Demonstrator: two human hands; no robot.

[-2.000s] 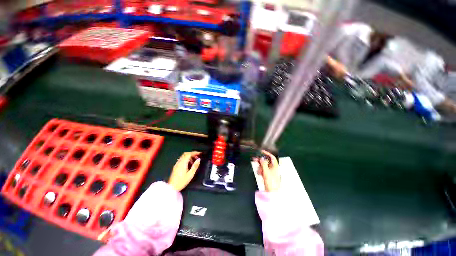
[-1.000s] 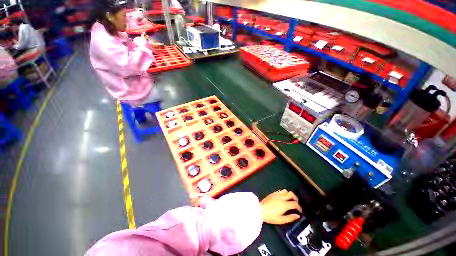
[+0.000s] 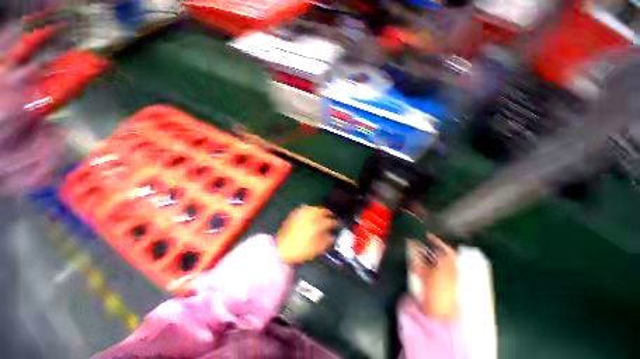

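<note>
The frame is motion-blurred. The toggle clamp fixture (image 3: 393,179) stands in front of me with its red-orange handle (image 3: 372,226) upright or slightly leaning. Its silver-white nest (image 3: 356,254) is at the front; what lies in it is too blurred to tell. My left hand (image 3: 306,234) is at the left side of the nest, fingers bent, and its grip is hidden by blur. My right hand (image 3: 436,273) is right of the fixture over the white paper, fingers curled near something dark that I cannot make out. A small white piece (image 3: 309,290) lies on the bench before the fixture.
An orange compartment tray (image 3: 177,284) with round dark watch units is at the left. The white paper sheet (image 3: 477,294) lies right. Behind are a grey-white power supply (image 3: 298,102), a blue control box (image 3: 382,120) and a dark parts tray (image 3: 516,116). A slanting metal post (image 3: 519,175) crosses the right.
The view has swung back from the left to the bench. My right hand and the paper are in view again. My left hand stays beside the nest. The neighbouring worker is now only a pink blur at the left edge.
</note>
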